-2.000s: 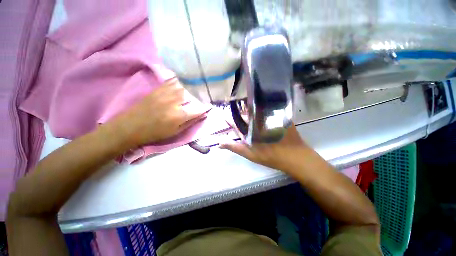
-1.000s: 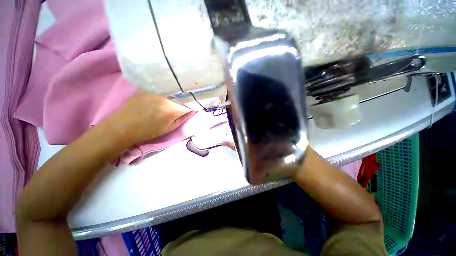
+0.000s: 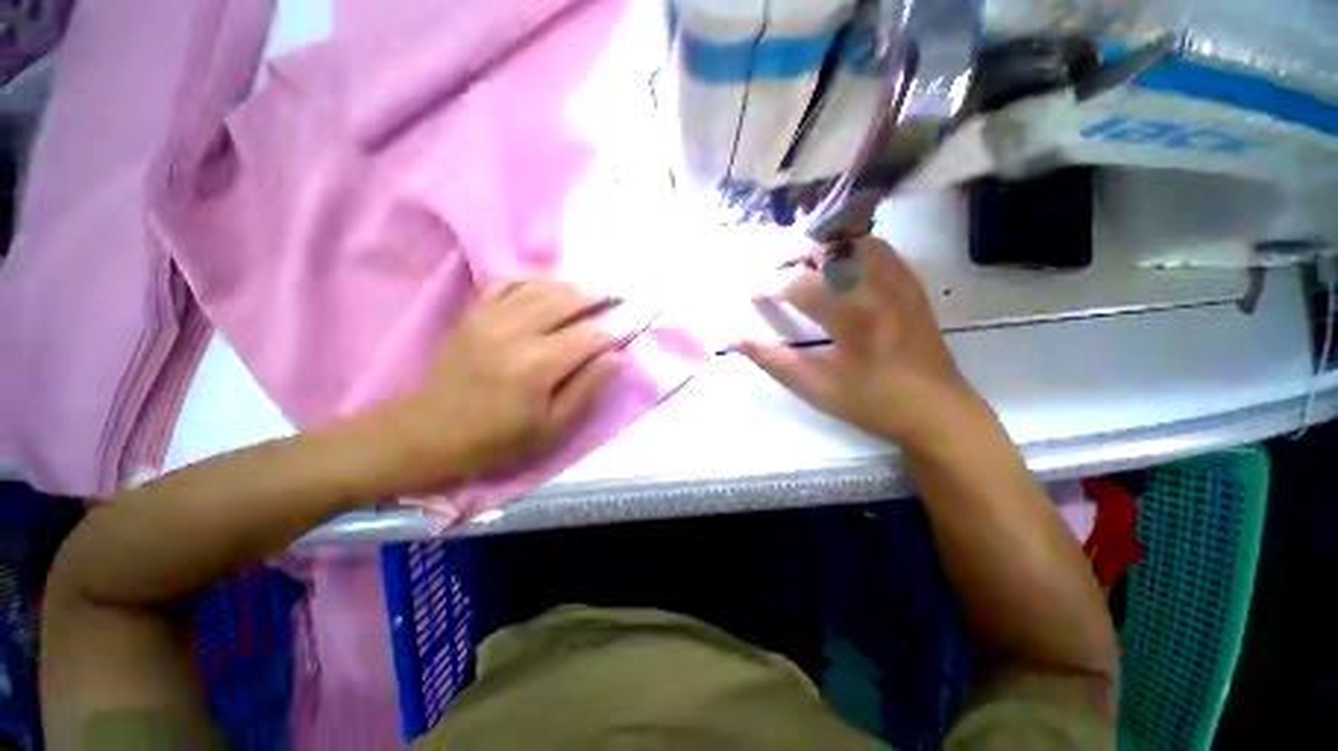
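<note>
A pink garment panel (image 3: 352, 250) lies left of the needle area, with its near corner reaching the table's front edge. My left hand (image 3: 514, 367) rests flat on the panel, fingers pointing right toward the bright glare under the machine head. My right hand (image 3: 858, 345) is just right of the glare, fingers spread and bent around the presser area; whether its fingertips touch cloth is washed out. The white sewing machine head (image 3: 763, 88) with a blue stripe stands above. The needle and presser foot are lost in the glare.
A stack of pink cut panels (image 3: 103, 250) lies at far left. A black pad (image 3: 1032, 220) sits on the bed at right. A green basket (image 3: 1196, 587) with red cloth (image 3: 1111, 531) and a blue basket (image 3: 429, 624) holding pink cloth beside it are below the table's front edge (image 3: 704, 492).
The view has shifted, so the machine head appears higher and farther right, and the black pad shows. My right hand, earlier partly hidden behind shiny metal, is now visible. The panel's corner reaches the front edge.
</note>
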